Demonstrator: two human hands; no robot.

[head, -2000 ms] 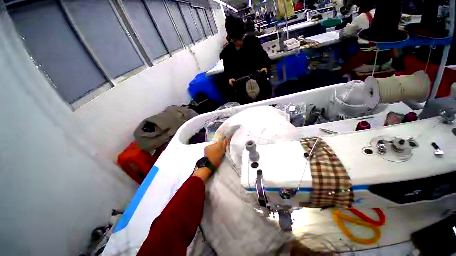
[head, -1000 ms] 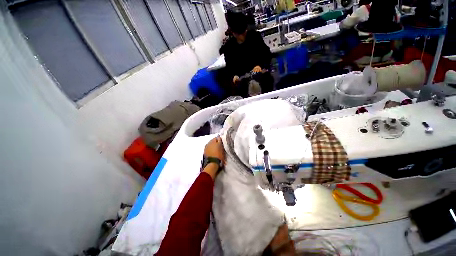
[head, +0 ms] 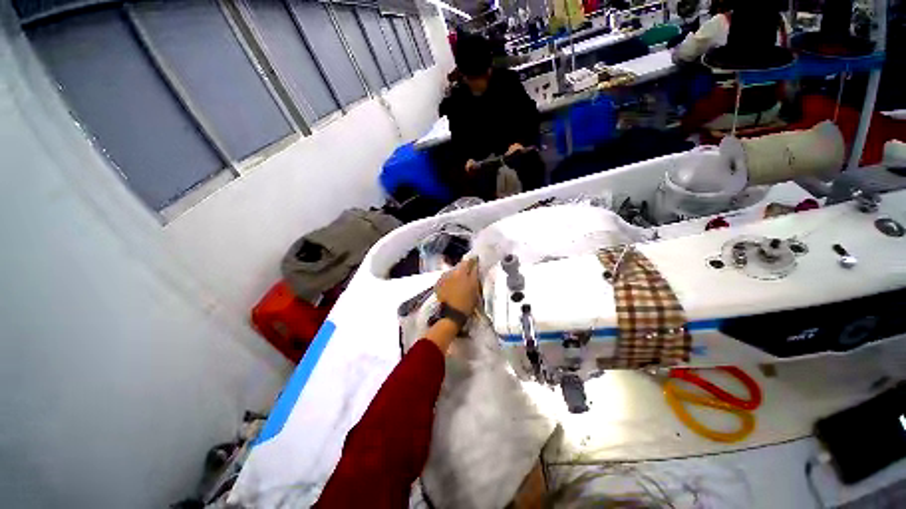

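The pale garment lining (head: 487, 427) lies left of and under the sewing machine head (head: 566, 283), and part of it is bunched behind the head. My left hand (head: 459, 286), with a dark watch and red sleeve, grips the cloth at the left end of the head. My right hand (head: 531, 489) is mostly cut off at the bottom edge, by the cloth's lower corner; its fingers are not clear. The presser foot (head: 573, 393) is brightly lit beside the cloth.
Scissors (head: 710, 403) with red and orange-yellow loops lie right of the needle. A black phone (head: 866, 437) lies at the right. A thread cone (head: 792, 154) stands behind. A person in dark clothes (head: 489, 114) sits opposite. A red stool (head: 288, 320) holds grey-brown cloth by the wall.
My left hand has moved right, closer to the machine head. The cloth bunched behind the head has flattened, and a fold of cloth now shows left of my wrist.
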